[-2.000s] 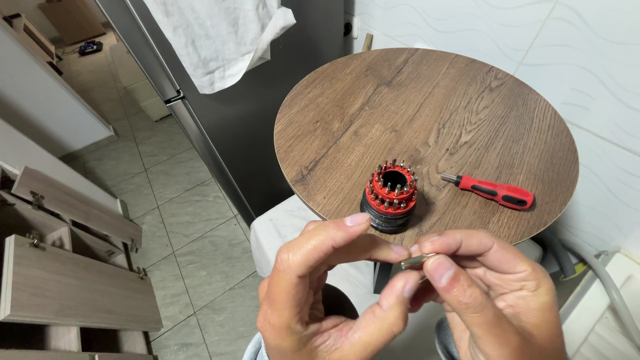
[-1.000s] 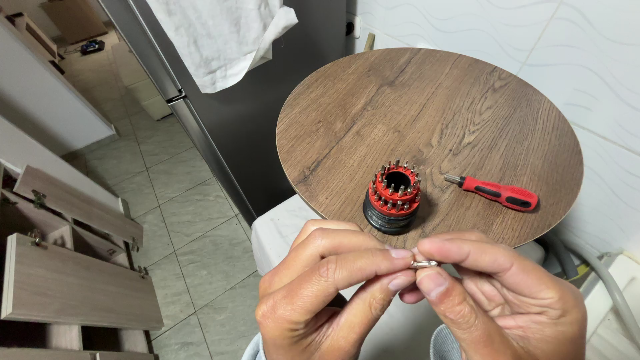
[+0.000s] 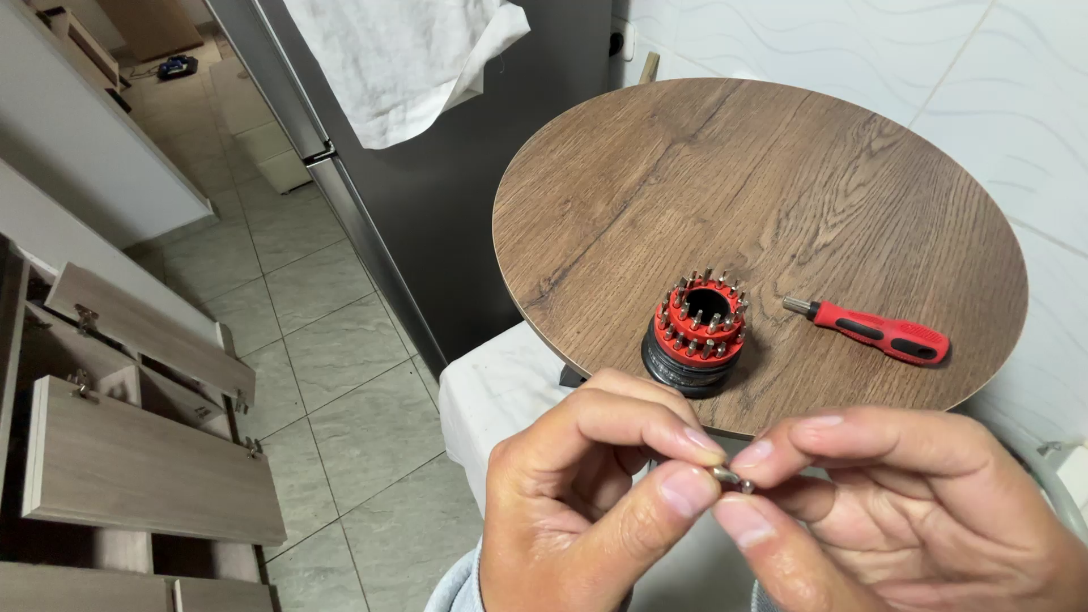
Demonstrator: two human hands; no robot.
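Note:
Between the fingertips of both hands is a small metal piece [image 3: 729,478], possibly a screwdriver bit. My left hand [image 3: 595,484] pinches its left end with thumb and forefinger. At its right end are the thumb and forefinger of my right hand [image 3: 892,501]; whether they grip it or only touch it is unclear. Just beyond the hands, a red and black round bit holder [image 3: 701,336] stands upright on the round wood-grain table [image 3: 646,195], with several metal bits in its rings. To its right lies a red and black screwdriver [image 3: 880,331], its metal shaft pointing left.
A dark refrigerator [image 3: 442,221] with a white cloth [image 3: 408,68] over it stands left of the table. White fabric [image 3: 484,408] shows below the table's left edge. Cabinets with wooden fronts [image 3: 153,459] are at the lower left, and a tiled wall [image 3: 1003,110] rises behind.
The fingers of both hands have shifted around the small metal piece, and its angle differs from before. The bit holder and screwdriver have stayed in place on the table.

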